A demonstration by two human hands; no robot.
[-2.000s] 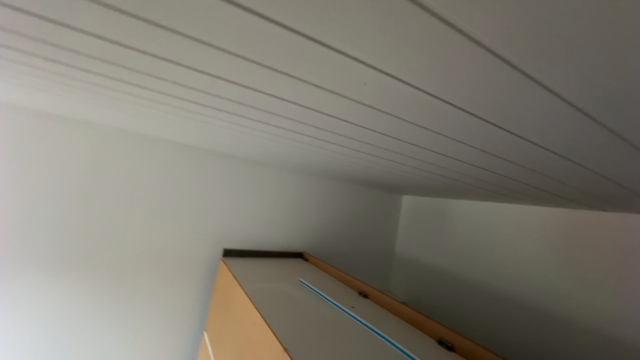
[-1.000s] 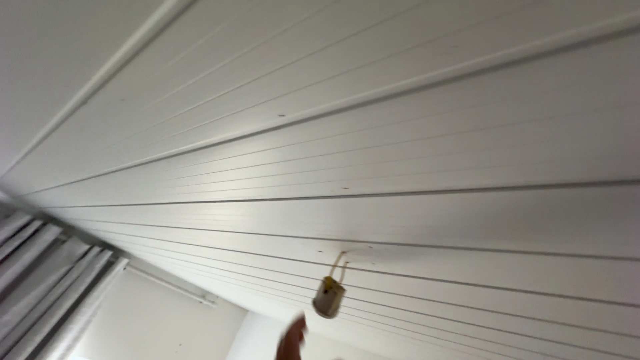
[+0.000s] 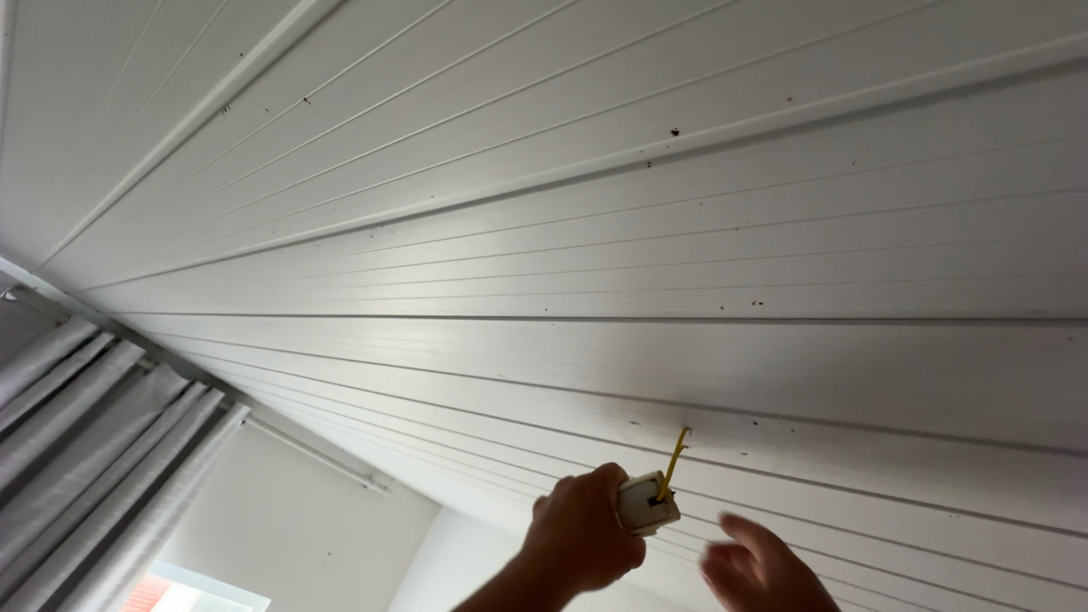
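My left hand (image 3: pixel 582 531) is closed around a small off-white lamp holder or fitting (image 3: pixel 648 503), just below the ceiling. Yellow wire (image 3: pixel 676 459) runs from a hole in the white panelled ceiling (image 3: pixel 510 357) down into the dark opening on the fitting's end. To the right of the fitting, my right hand (image 3: pixel 756 565) is raised with its fingers curled, slightly blurred and apart from the fitting. Whether anything is between those fingers cannot be told.
Grey curtains (image 3: pixel 93 442) hang from a rail at the left, beside a bright window (image 3: pixel 200 591) at the lower left. A white rod (image 3: pixel 319 450) is fixed high near the wall's top. Small dark specks dot the ceiling panels.
The view has swung from a cabinet top to the ceiling fitting. A second ago the fitting hung free on its wire with one hand below it; now my left hand holds it and both hands show.
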